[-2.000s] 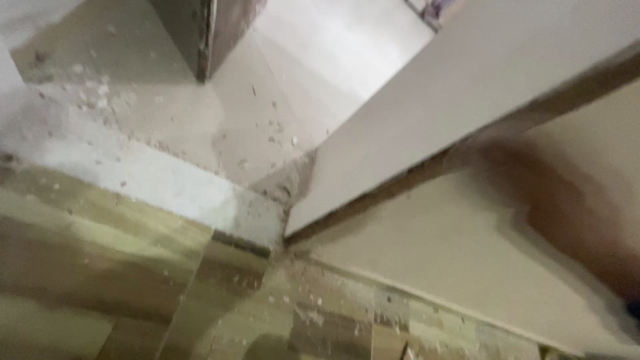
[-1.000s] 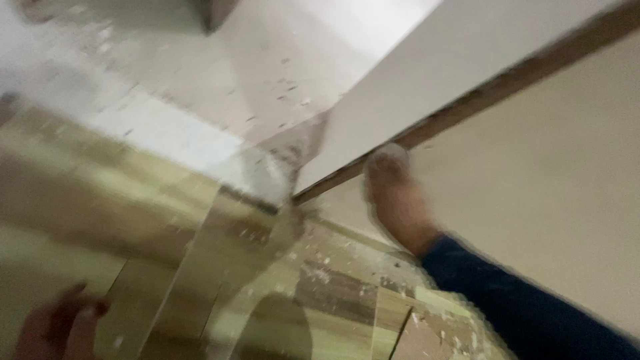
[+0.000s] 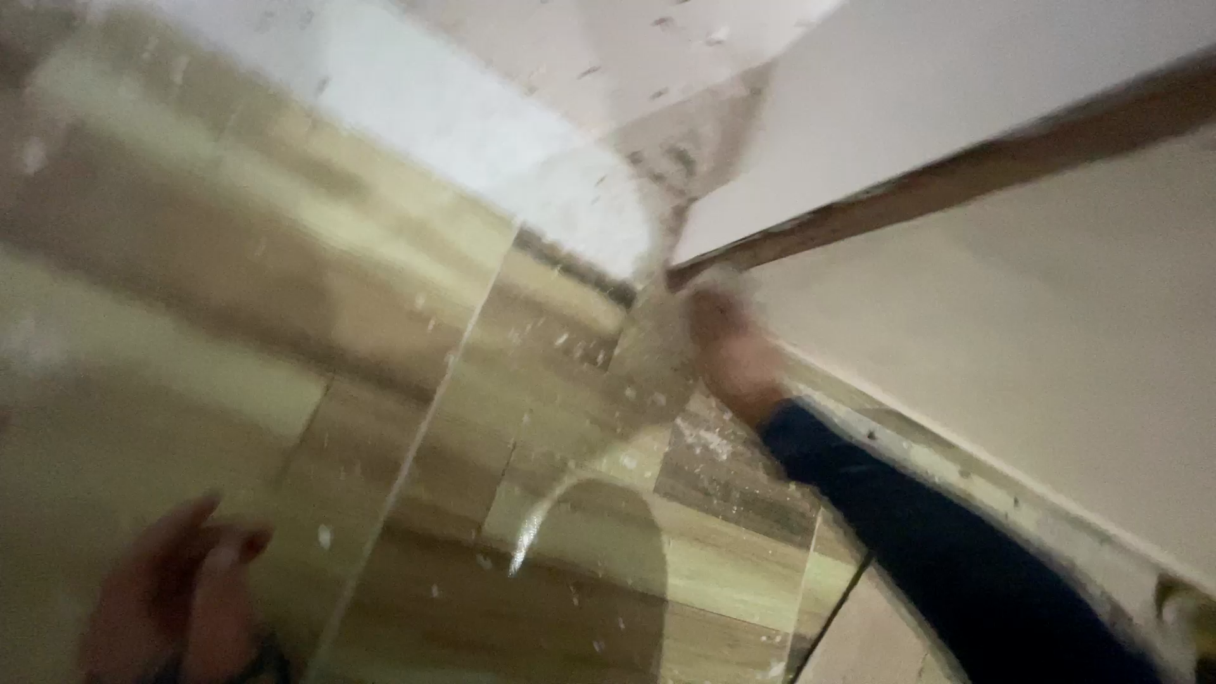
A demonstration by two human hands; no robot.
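Note:
My right hand [image 3: 736,351], in a dark blue sleeve, is at the lower end of the brown strip [image 3: 912,185] along the wall's edge, close to the corner at the floor. It is motion-blurred, and whether a small pale thing is in its fingers cannot be told. My left hand [image 3: 176,589] is at the lower left over the wood-patterned floor [image 3: 266,332], fingers loosely curled and apart, with nothing seen in it. The cream wall face [image 3: 1026,304] lies right of the strip.
A white threshold strip [image 3: 446,104] crosses the floor at the upper left, meeting the wall corner. Pale crumbs and dust lie scattered on the floor and the tiles beyond. A flat pale piece [image 3: 864,627] lies below my right forearm.
My right hand has moved down along the brown strip to its lower end near the floor. My left hand, out of view two seconds ago, stays at the lower left. The view has moved closer.

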